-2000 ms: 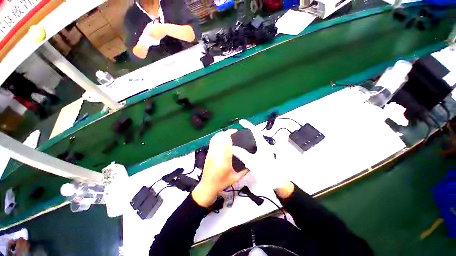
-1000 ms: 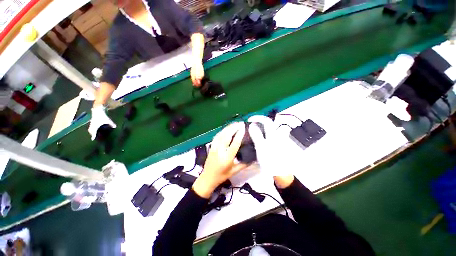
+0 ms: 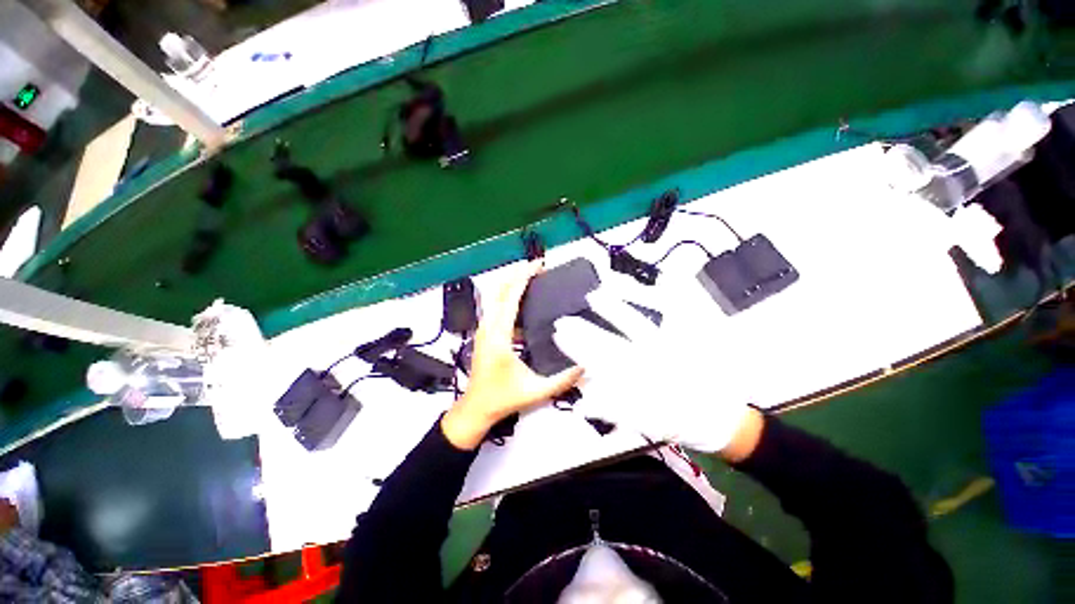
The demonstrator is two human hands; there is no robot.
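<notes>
Two black power adapters (image 3: 561, 309) lie side by side on the white table covering (image 3: 861, 283) between my hands. My bare left hand (image 3: 505, 363) is at their left side, thumb and fingers spread around the near left edge. My right hand (image 3: 660, 360) wears a white glove; its fingers reach over the right side of the adapters, and its grip is partly hidden. Another adapter pair (image 3: 749, 274) lies to the right with bundled cables (image 3: 637, 262). A further pair (image 3: 317, 408) lies at the left with cable bundles (image 3: 407, 362).
The green conveyor belt (image 3: 589, 106) beyond the table carries scattered black units (image 3: 332, 229). A clear plastic bottle (image 3: 147, 383) and crumpled bag (image 3: 231, 366) are at the left end. Another clear bottle (image 3: 973, 153) is at the right end. A blue crate (image 3: 1037, 454) is at lower right.
The adapters between my hands have come down to the table, and my hands have spread apart. The view has shifted, and the person opposite is out of view. The belt units have moved left.
</notes>
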